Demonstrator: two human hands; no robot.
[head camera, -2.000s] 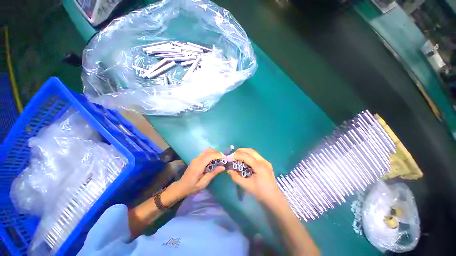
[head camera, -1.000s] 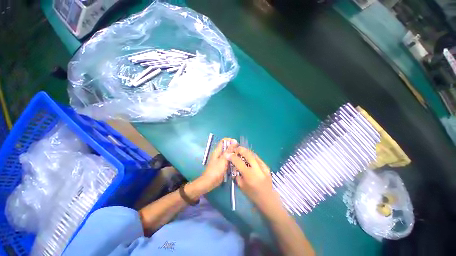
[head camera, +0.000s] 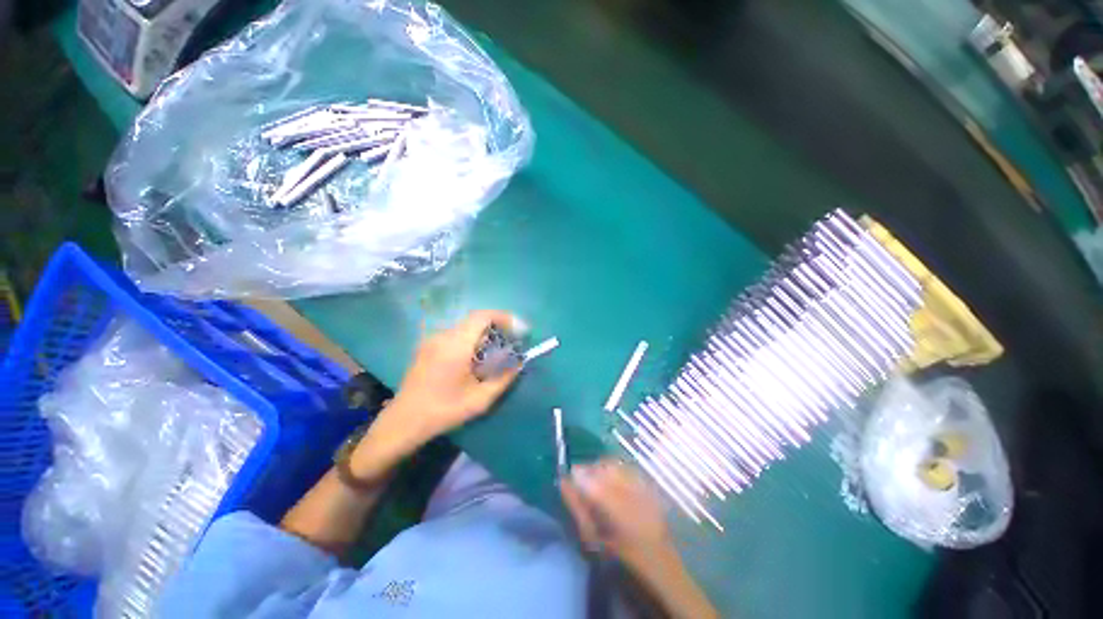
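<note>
My left hand (head camera: 454, 375) is closed around a bundle of thin metal tubes (head camera: 497, 353), seen end-on, with one tube sticking out to the right. My right hand (head camera: 611, 502) is blurred, low at the bench's near edge; its fingertips are at the lower end of a single tube (head camera: 559, 441). Whether they grip it is hard to tell. Another single tube (head camera: 627, 375) lies on the green surface just left of the long row of tubes (head camera: 780, 363). A few tubes at the row's near end lie slightly askew.
A large open clear plastic bag (head camera: 321, 157) holds loose tubes at upper left. A scale (head camera: 139, 36) stands behind it. A blue crate (head camera: 260, 411) with bagged tubes is at lower left. A small bag with yellow pieces (head camera: 937, 466) and a yellow sheet (head camera: 956, 327) are at right.
My hands have moved apart. The left has gone left with the bundle; the right has dropped toward the near edge. A single tube now lies beside the row. The view has shifted slightly.
</note>
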